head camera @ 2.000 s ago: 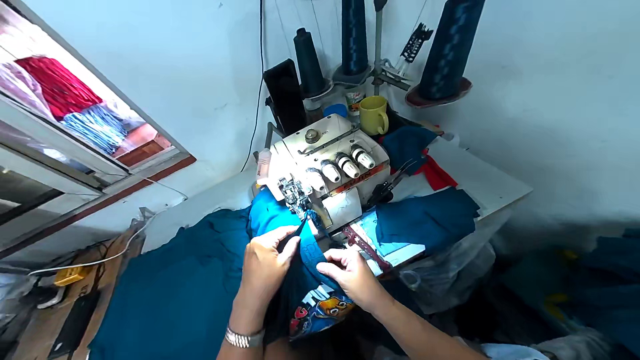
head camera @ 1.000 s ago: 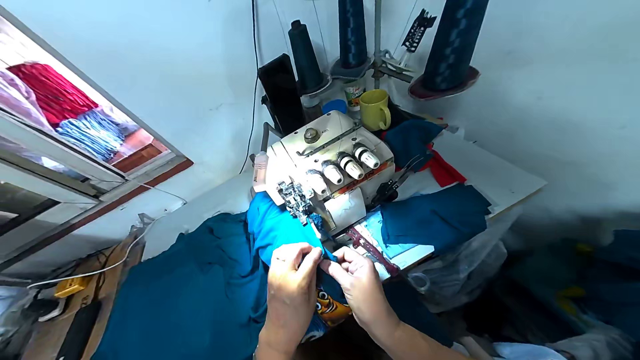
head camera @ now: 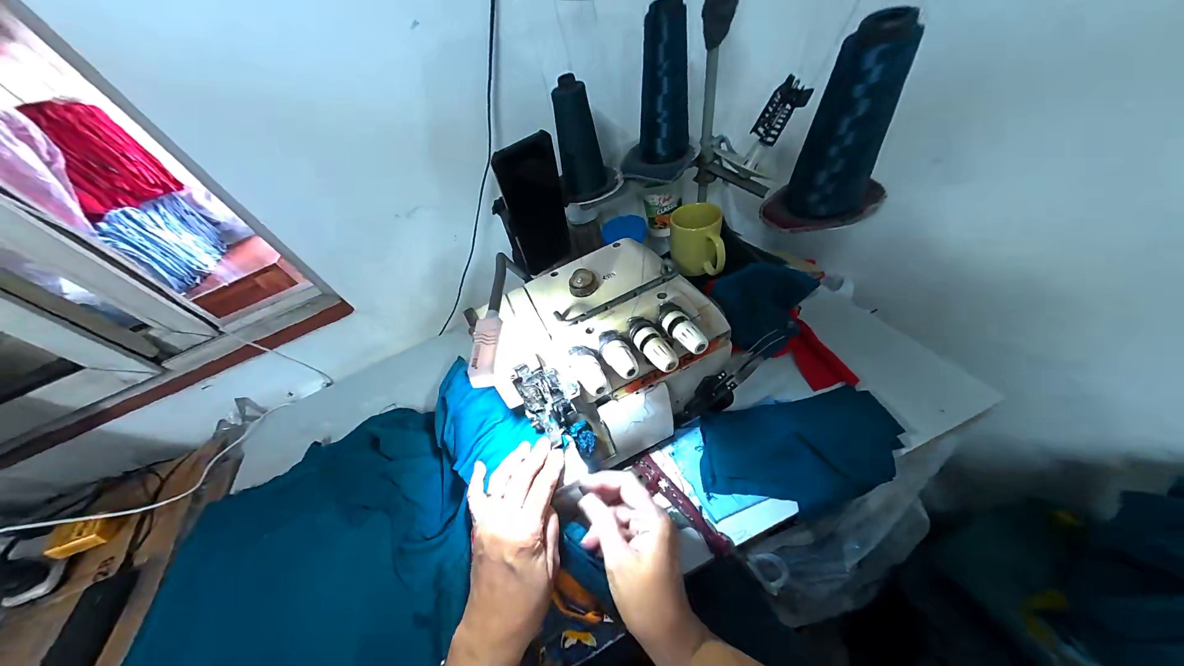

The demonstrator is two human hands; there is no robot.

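An overlock sewing machine [head camera: 610, 314] with a lit needle area stands on the white table. Teal fabric [head camera: 314, 546] spreads from its presser foot [head camera: 548, 402] over the table's left side. My left hand [head camera: 513, 536] lies flat on the fabric just in front of the foot, fingers pointing at it. Beside it, my right hand [head camera: 634, 546] has curled fingers near the fabric edge; whether it pinches cloth is hidden. Below and between my wrists shows a printed part of the garment [head camera: 578, 601], orange and dark.
Thread cones [head camera: 851, 120] stand behind the machine, near a phone [head camera: 534, 199] and a yellow mug [head camera: 696, 239]. Folded teal pieces [head camera: 800, 449] and a red cloth [head camera: 820, 356] lie to the right, with tweezers [head camera: 735, 375] close to the machine. A window is at left.
My left hand has moved up toward the presser foot and flattened on the cloth. My right hand has come away from my left fingers, a little to the right.
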